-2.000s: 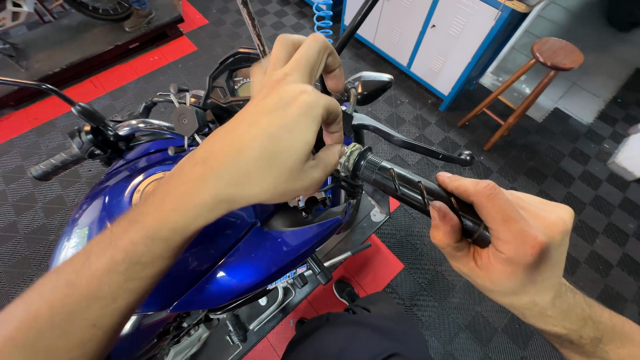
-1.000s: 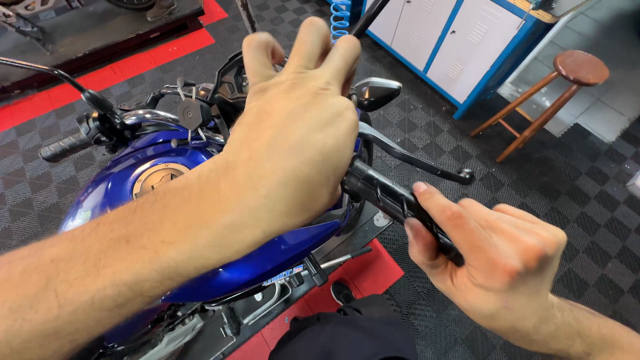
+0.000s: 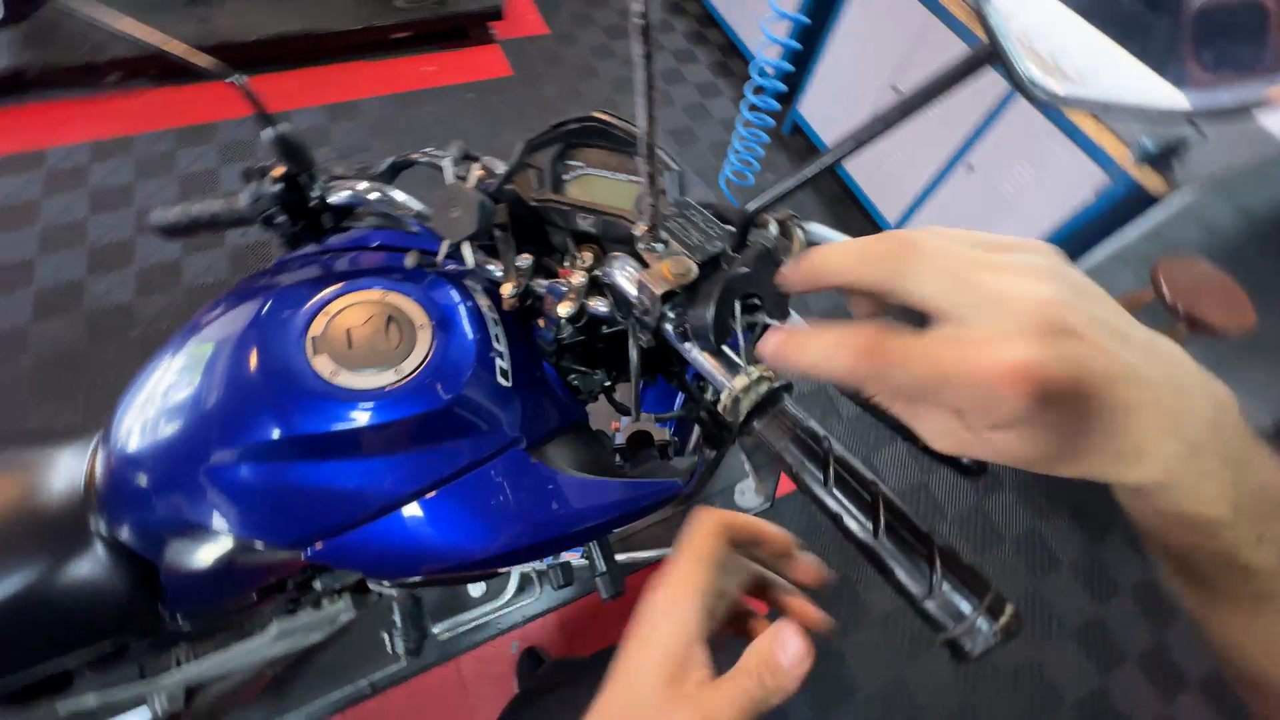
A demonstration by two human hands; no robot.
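A blue motorcycle's fuel tank (image 3: 260, 430) lies left of centre. The right handlebar carries a dark throttle tube (image 3: 860, 520), with a pale, ridged collar (image 3: 750, 392) at its inner end. My right hand (image 3: 1000, 350) is above the tube, its thumb and forefinger at an opened black switch housing (image 3: 735, 300) with thin wires showing; whether the fingers grip it is unclear. My left hand (image 3: 715, 630) is low in the middle, below the tube, fingers curled apart and holding nothing.
A digital instrument cluster (image 3: 600, 188) sits behind the bars. The right mirror (image 3: 1090, 60) sticks out at the top right on its dark stem. Farther off are a coiled blue hose (image 3: 760, 110), white cabinets with blue frames (image 3: 960, 130) and a wooden stool (image 3: 1200, 295).
My right hand has left the throttle tube for the switch housing. My left hand has come away from the inner end of the tube and moved down. The view has shifted closer to the handlebar.
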